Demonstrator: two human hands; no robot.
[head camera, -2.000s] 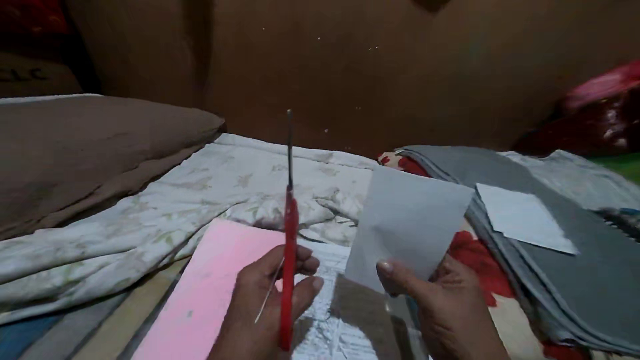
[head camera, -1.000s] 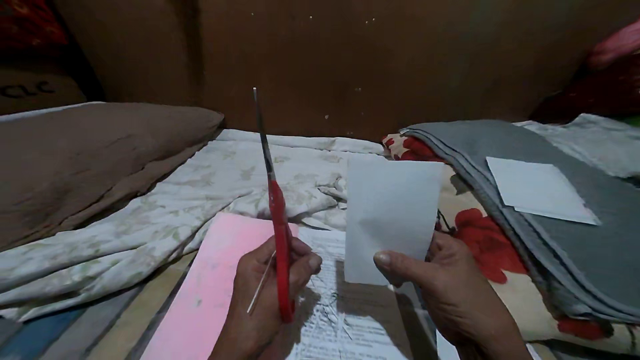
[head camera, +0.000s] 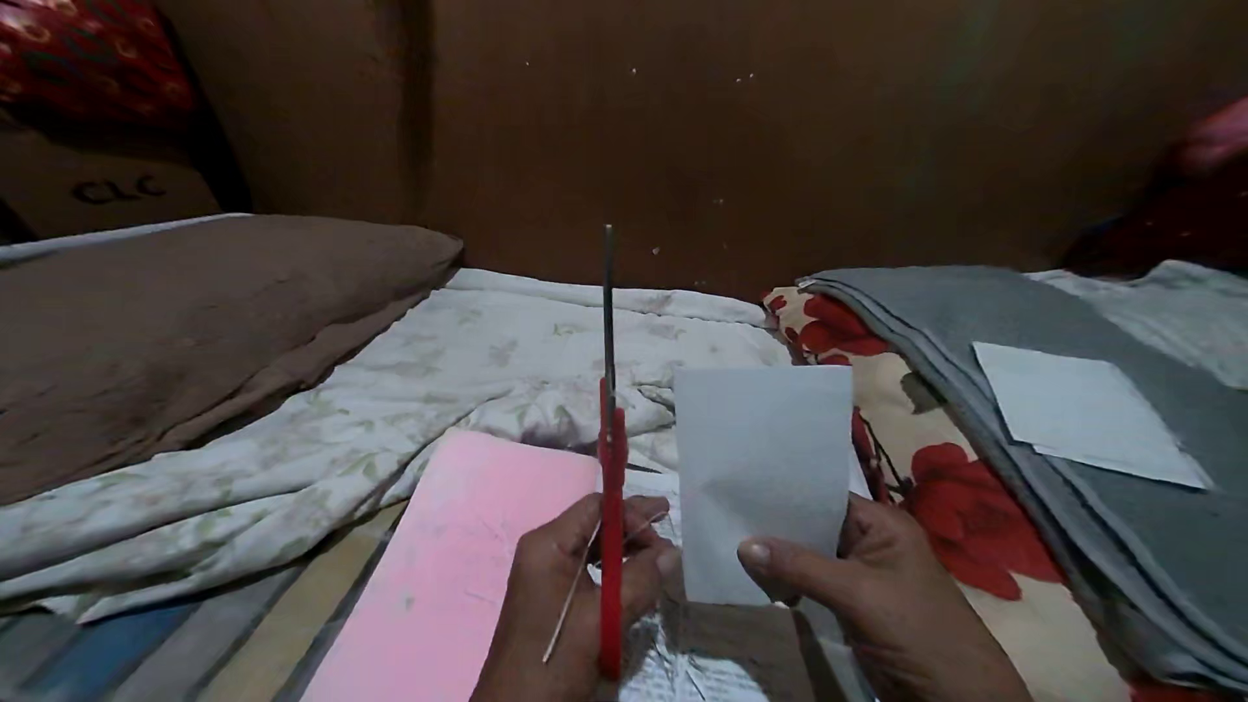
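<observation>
My left hand (head camera: 575, 595) holds red-handled scissors (head camera: 611, 468) upright, with the blades pointing up and seen edge-on. A thin pale strand (head camera: 570, 600) also shows at its fingers; its kind is unclear. My right hand (head camera: 887, 604) grips a white rectangular piece of paper (head camera: 765, 468) by its lower part, thumb in front, just right of the scissors. Below both hands lies a printed sheet (head camera: 721, 680) with thin dark strands or scraps on it. A pink sheet or cover (head camera: 439, 575) lies to the left of it.
Several white paper pieces (head camera: 1082, 409) rest on a folded grey blanket (head camera: 1150, 526) at the right. A brown pillow (head camera: 214, 322) lies at the left, beside a crumpled floral sheet (head camera: 390, 419). A red-flowered cloth (head camera: 975, 507) is right of my hands. A brown wall (head camera: 731, 146) stands behind.
The scissors, tilted left one second ago, now stand nearly upright. The white paper stays in my right hand; it was tilted two seconds ago and is straighter now.
</observation>
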